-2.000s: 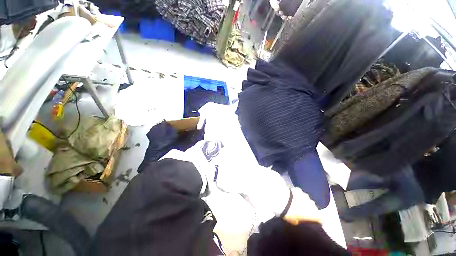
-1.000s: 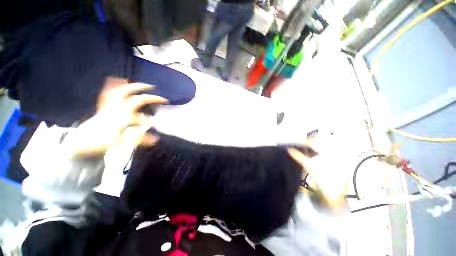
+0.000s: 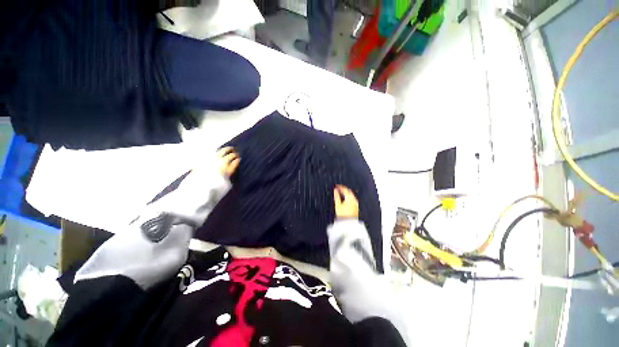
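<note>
Dark pinstriped shorts (image 3: 292, 183) lie spread on the white-covered pressing table (image 3: 326, 88), with the waist away from me and the legs towards me. A thin drawstring loop (image 3: 298, 103) sticks out beyond the waist. My left hand (image 3: 229, 161) rests on the left part of the shorts. My right hand (image 3: 345, 202) rests on the right part, lower down. Both hands are small and a little blurred; whether the fingers pinch the cloth is not clear. The steam iron (image 3: 427, 248), with its yellow handle, is parked at the table's right edge.
A dark pinstriped stack (image 3: 88, 81) hangs over a navy padded board (image 3: 210, 71) at the upper left. A yellow hose (image 3: 558, 115) and black cables run at the right, near a white-and-black box (image 3: 446, 169). A blue crate (image 3: 19, 169) is at the left. A person's leg (image 3: 320, 27) shows at the top.
My view swung from the stack side to the table. The shorts, held up between both hands a second ago, now lie flat on the table, and my hands lie on them.
</note>
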